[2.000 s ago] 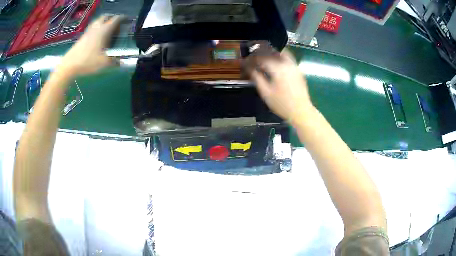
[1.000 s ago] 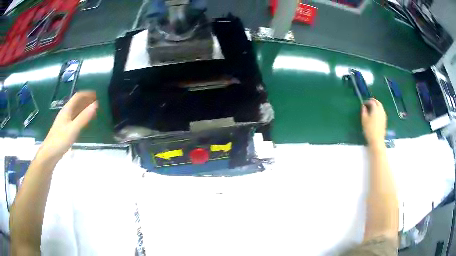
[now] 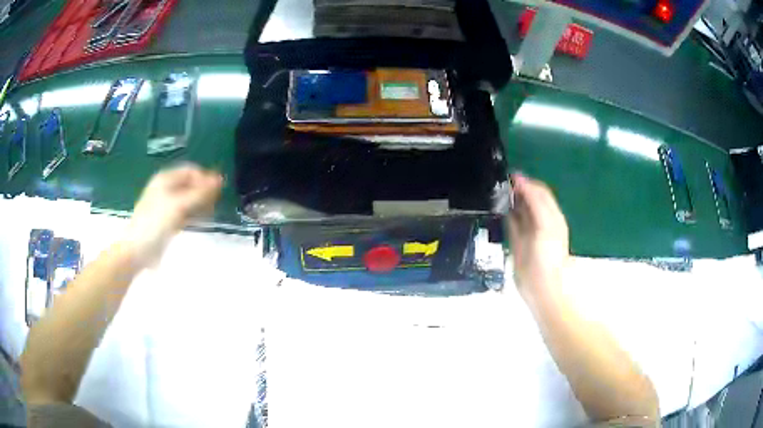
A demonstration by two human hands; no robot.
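A phone frame (image 3: 330,90) with a blue patch lies flat on the orange-brown fixture (image 3: 376,129), in the middle of the black press base (image 3: 368,175). My left hand (image 3: 177,201) is blurred, with curled fingers, just left of the base's front corner; I see nothing in it. My right hand (image 3: 540,226) is at the base's right front side, its fingertips beside the edge and partly hard to see. The front label panel (image 3: 381,257) shows a red spot between yellow arrows. The press head (image 3: 385,18) is behind the fixture, cut off by the top edge.
Several phone frames (image 3: 171,113) lie on the green surface at left, and two (image 3: 678,184) at right. Two more (image 3: 38,276) lie on the white covering (image 3: 376,359). A red tray (image 3: 63,50) is upper left; a control box (image 3: 644,18) is upper right.
The right hand has moved left from the frames at right to the base. The left hand has moved right to the base. The fixture now shows a frame on it. The view has shifted.
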